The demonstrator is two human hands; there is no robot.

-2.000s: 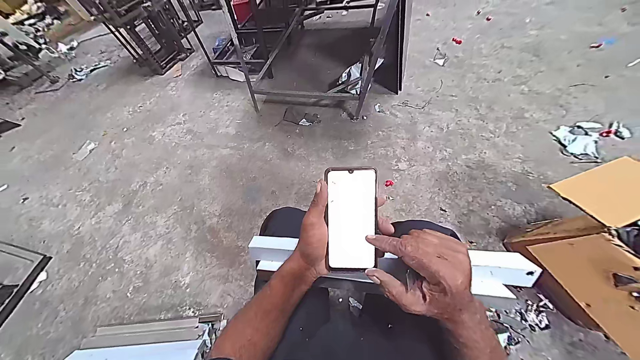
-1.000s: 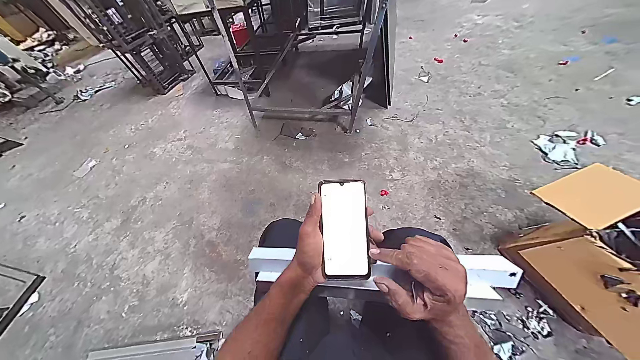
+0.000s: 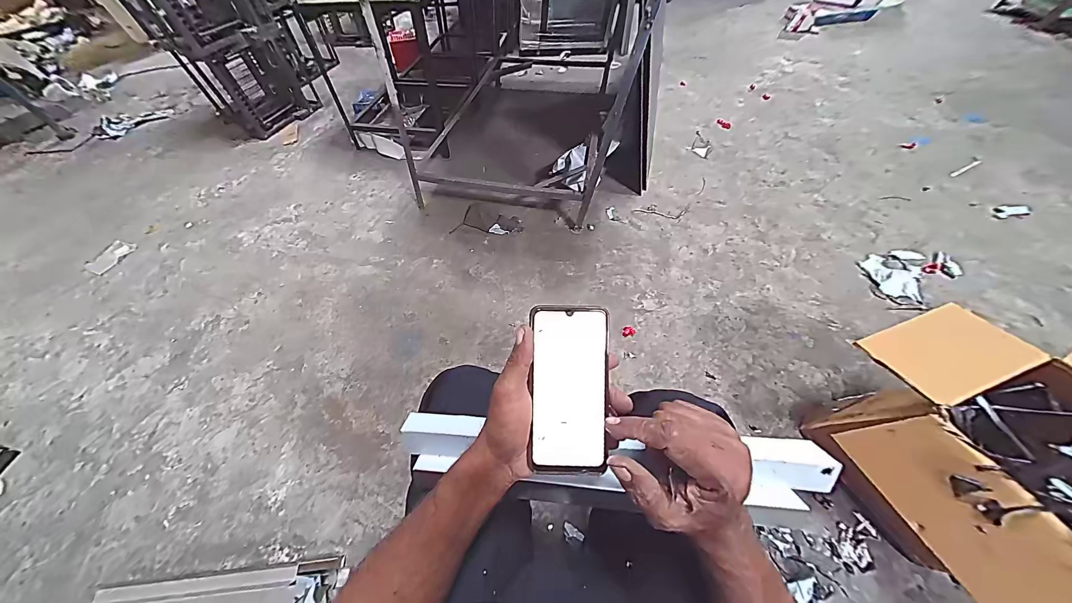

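Note:
A smartphone (image 3: 569, 389) with a bright, nearly white screen is upright in my left hand (image 3: 507, 410), whose thumb lies along its left edge and whose fingers show past its right edge. My right hand (image 3: 691, 461) is at the phone's lower right, index fingertip by the side edge and thumb near the bottom corner, fingers apart. Whether the fingertip touches the phone I cannot tell. Beneath both hands, a white profile bar (image 3: 791, 463) lies across my thighs, partly hidden by the hands and phone.
An open cardboard box (image 3: 888, 469) holding dark scraps stands at the right. Ahead is a dark metal frame table (image 3: 502, 188), with more metal frames (image 3: 251, 84) at the far left. Scraps (image 3: 896, 276) litter the concrete floor. Pale profiles (image 3: 201, 590) lie at the lower left.
My right index fingertip was over the lower part of the screen two seconds ago and is now at the phone's right edge. My left hand keeps its hold on the phone.

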